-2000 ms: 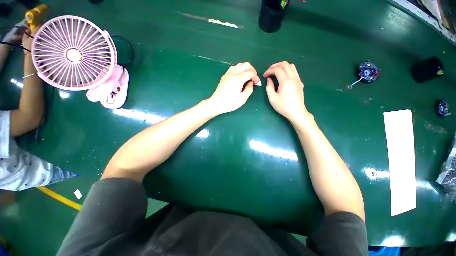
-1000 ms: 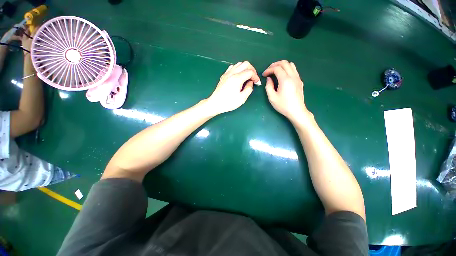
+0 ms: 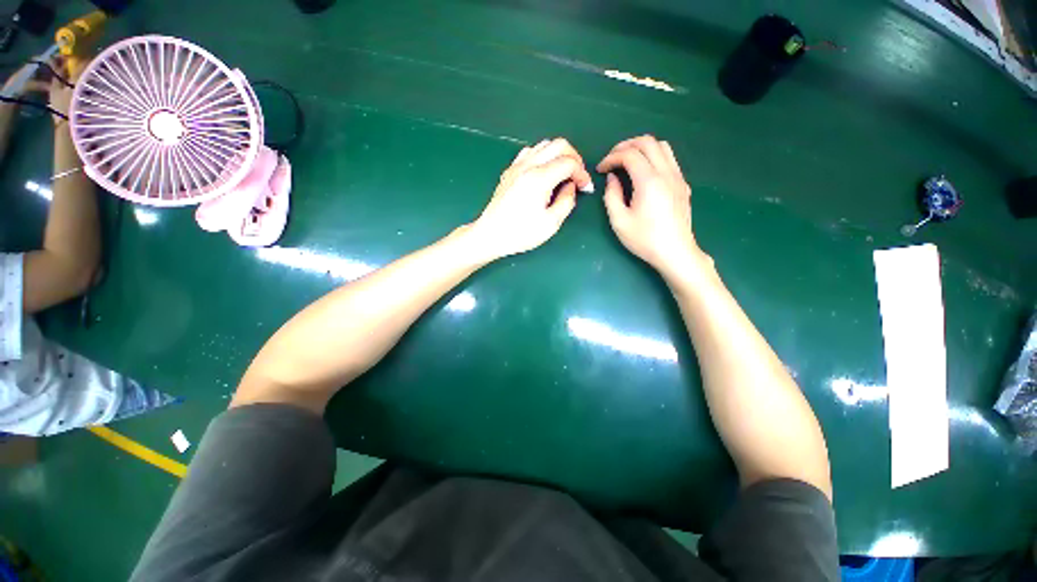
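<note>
My left hand (image 3: 532, 202) rests on the glossy green bench (image 3: 500, 352) with fingers curled and a gap between thumb and index finger. A tiny white patch shows at its index fingertip; it looks like a cover, not a held part. My right hand (image 3: 650, 202) lies just right of it, palm down, fingers curved, thumb and index apart, with nothing seen in it. The hands do not touch. A small round blue-black motor assembly (image 3: 940, 198) with a short pale lead lies to the right, beyond reach of my fingers.
A black housing (image 3: 760, 61) with a green spot lies at the far side, another (image 3: 1023, 197) at the right edge. A white strip (image 3: 913, 364) and clear bag (image 3: 1019, 381) lie right. A pink fan (image 3: 167, 123) stands left, near another person's arm (image 3: 68, 233).
The black housings and the round motor assembly have moved to the right along the far side. A second round unit has left the view at right. My hands have hardly moved.
</note>
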